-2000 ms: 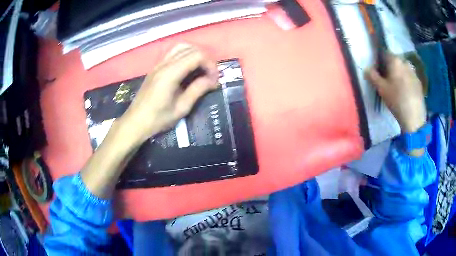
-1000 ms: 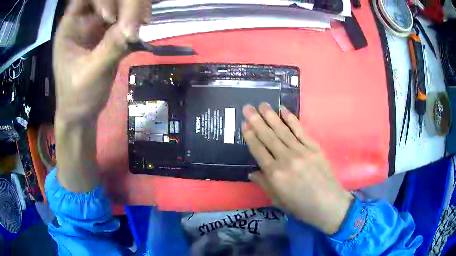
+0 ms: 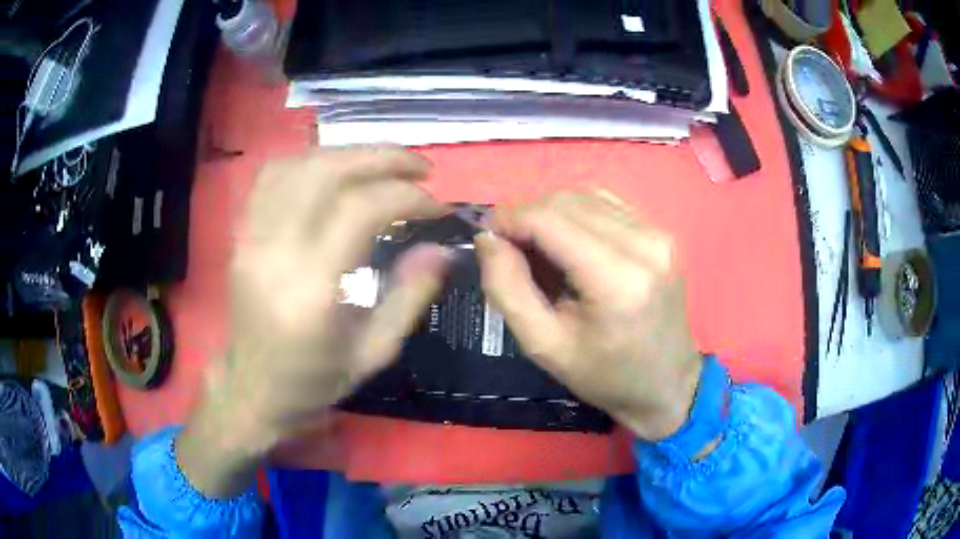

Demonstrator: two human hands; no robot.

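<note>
The opened tablet body (image 3: 495, 408) lies innards up on the red-pink mat, largely covered by both hands. Its flat black battery (image 3: 458, 363) shows white print and a white label between the hands. My left hand (image 3: 326, 284), blurred, is over the tablet's left part. My right hand (image 3: 590, 295) is over its upper right part. The fingertips of both hands meet near the tablet's top edge, at a small dark area. I cannot tell whether they hold something there. A bright silver patch (image 3: 359, 286) shows beside my left hand.
A stack of black panels and white sheets (image 3: 505, 47) lies at the mat's far edge, a dropper bottle (image 3: 247, 26) to its left. Tape rolls lie left (image 3: 135, 337) and right (image 3: 817, 95). An orange-handled tool (image 3: 863, 200) lies on the white surface. A black strip (image 3: 735, 144) is near the stack.
My left hand, earlier raised with a thin dark piece, has come down over the tablet. My right hand has moved from the battery's right side to the top edge. The dark piece is no longer clearly visible.
</note>
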